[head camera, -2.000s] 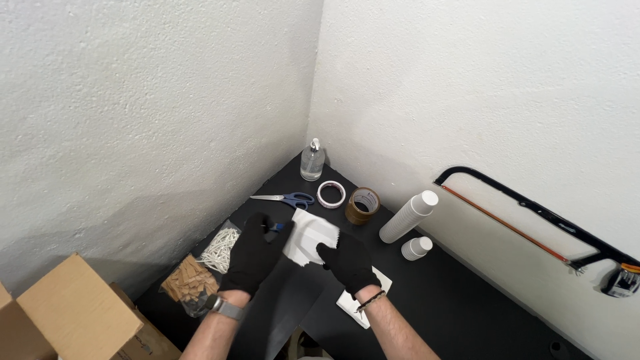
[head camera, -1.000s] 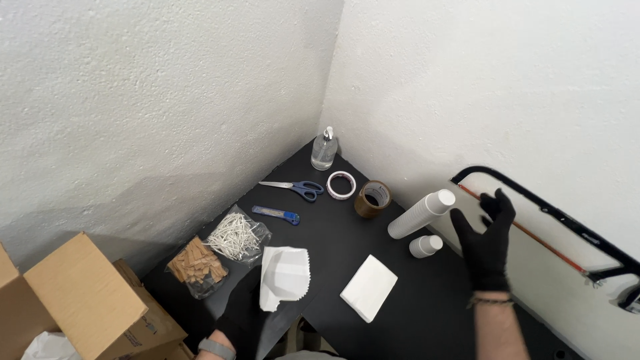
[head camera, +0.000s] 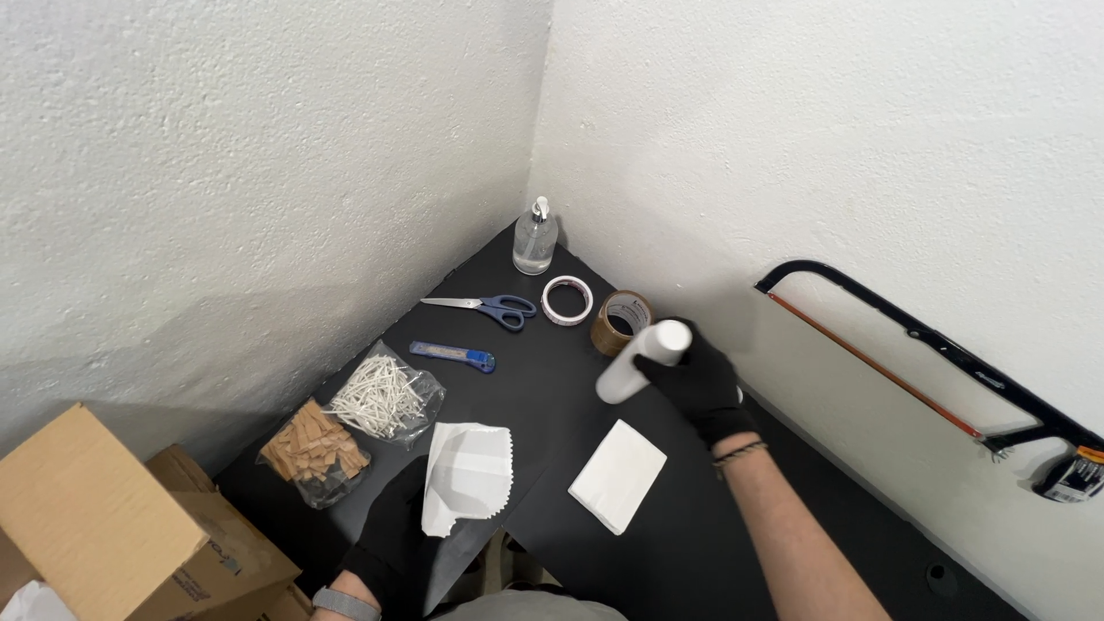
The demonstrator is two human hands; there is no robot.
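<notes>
My right hand (head camera: 694, 379), in a black glove, is closed around a tall white bottle (head camera: 634, 366), which leans beside the brown packing tape roll (head camera: 623, 322). My left hand (head camera: 401, 522), also gloved, holds a white paper bag (head camera: 468, 474) with a zigzag edge, its mouth gaping; the fingers are mostly hidden. Between the hands lies a stack of white paper bags (head camera: 618, 477). A plastic bag of white cotton swabs (head camera: 384, 397) and a bag of brown paper or wooden pieces (head camera: 315, 448) are left of the held bag.
Farther back on the black table (head camera: 535, 388) are a blue utility knife (head camera: 453, 355), scissors (head camera: 492, 309), a white tape roll (head camera: 567, 301) and a clear pump bottle (head camera: 536, 237). Cardboard boxes (head camera: 103, 517) stand at left. A hacksaw (head camera: 914, 345) is at the right wall.
Two seconds ago both hands were at the paper bag. My right hand then reached out to the right and has now gripped the tall white bottle, which has moved left. The utility knife lies on the table.
</notes>
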